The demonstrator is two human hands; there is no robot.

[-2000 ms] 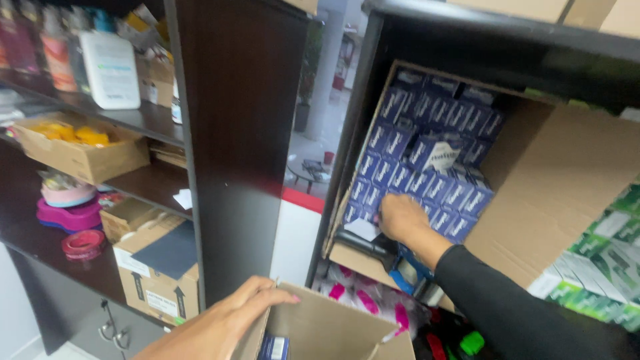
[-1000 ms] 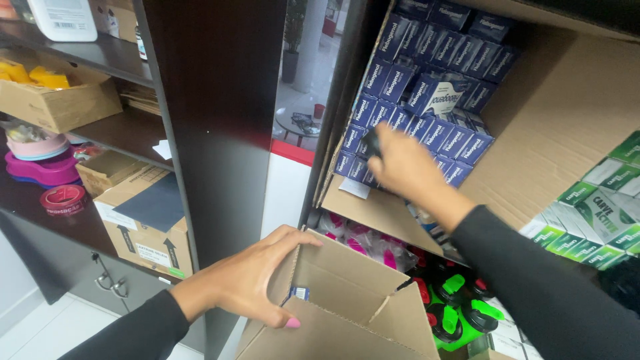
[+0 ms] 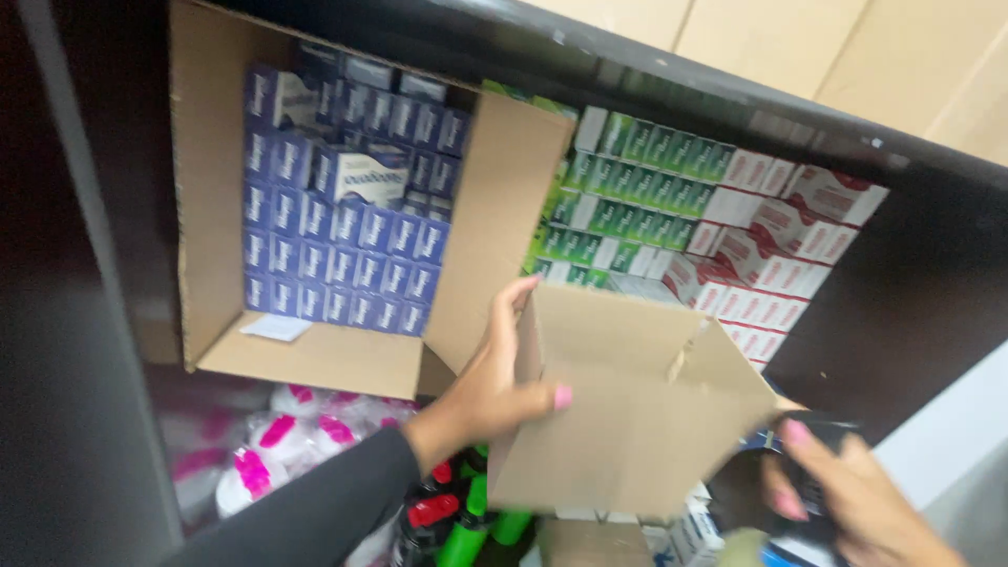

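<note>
My left hand (image 3: 488, 378) grips the left wall of an open cardboard box (image 3: 630, 433), thumb on the near side and fingers along the rim. The box's contents are not visible. My right hand (image 3: 835, 480), blurred, is closed around a dark object (image 3: 815, 465) to the right of the box; its kind cannot be told. Beyond stands a large carton (image 3: 504, 213) on its side, holding stacked small blue boxes (image 3: 339, 268), with a white-faced blue box (image 3: 370, 177) lying across them. A white paper (image 3: 276, 326) rests on the carton's lower flap.
Right of the carton are stacked green-and-white boxes (image 3: 654, 189) and red-and-white boxes (image 3: 780, 260). Below are plastic-wrapped white items with pink parts (image 3: 276, 441) and dark bottles with red or green lids (image 3: 433, 512). A dark cabinet side (image 3: 87, 315) stands at the left.
My right hand has moved from in front of the blue boxes to the right of the held box. The view has swung right, so the left shelves are out of sight.
</note>
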